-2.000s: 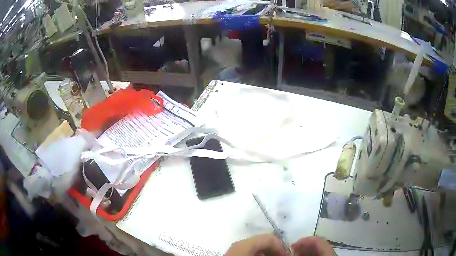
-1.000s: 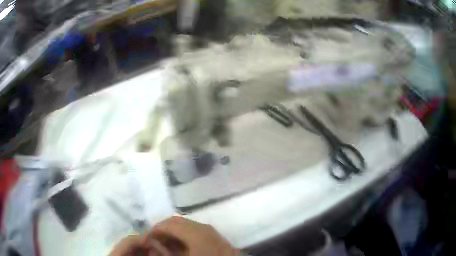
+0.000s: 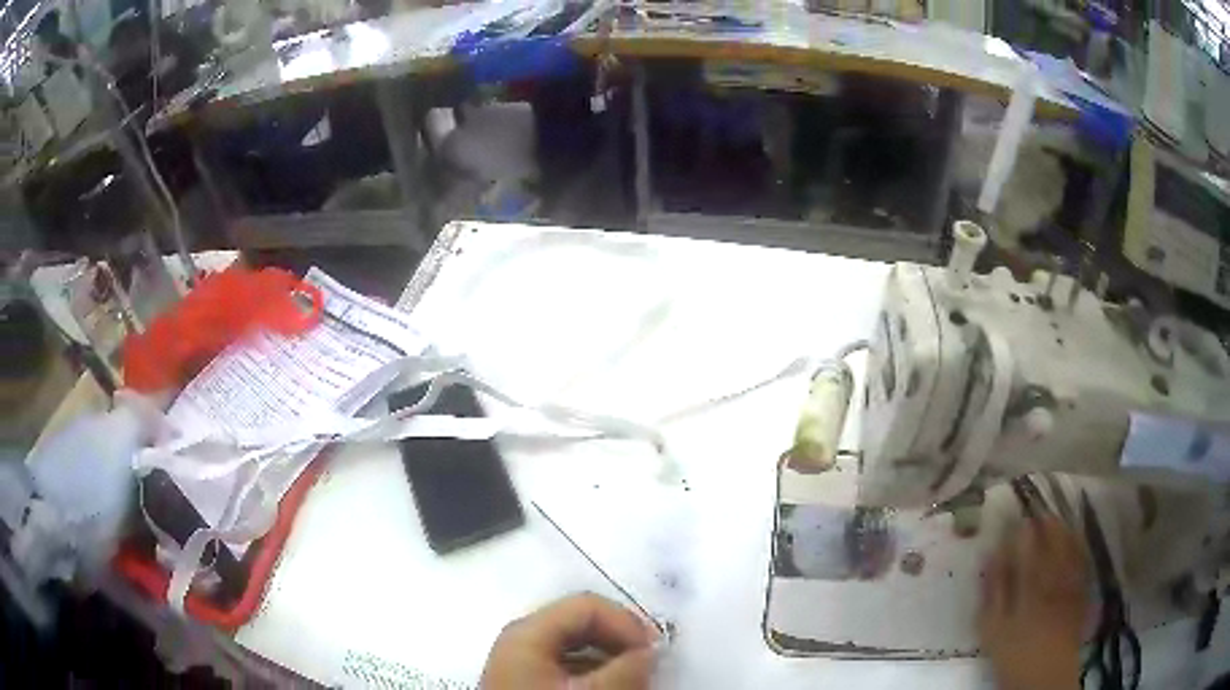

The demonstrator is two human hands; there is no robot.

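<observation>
My left hand (image 3: 573,647) is at the bottom centre, cut off by the lower edge, fingers curled with the fingertips together; whether it holds something small cannot be told. A thin dark pointed tool (image 3: 594,557) lies on the table, its lower end beside my left fingertips. My right hand (image 3: 1036,607) is blurred, over the machine bed, just left of the black scissors (image 3: 1111,650). Its fingers point up toward small dark snips (image 3: 1032,496) under the arm of the cream sewing machine (image 3: 944,384); its grip cannot be told.
A black phone (image 3: 461,485) lies on the white table (image 3: 337,593), with white tape (image 3: 533,421) looped over it and the printed sheet (image 3: 263,371). A red bag (image 3: 216,324) and a red tray (image 3: 277,546) are at left. A yellowish cone (image 3: 819,421) stands beside the machine head.
The view has swung back left from the machine. My hands, together at the bottom two seconds ago, are now apart; my right hand has moved right, over the machine bed.
</observation>
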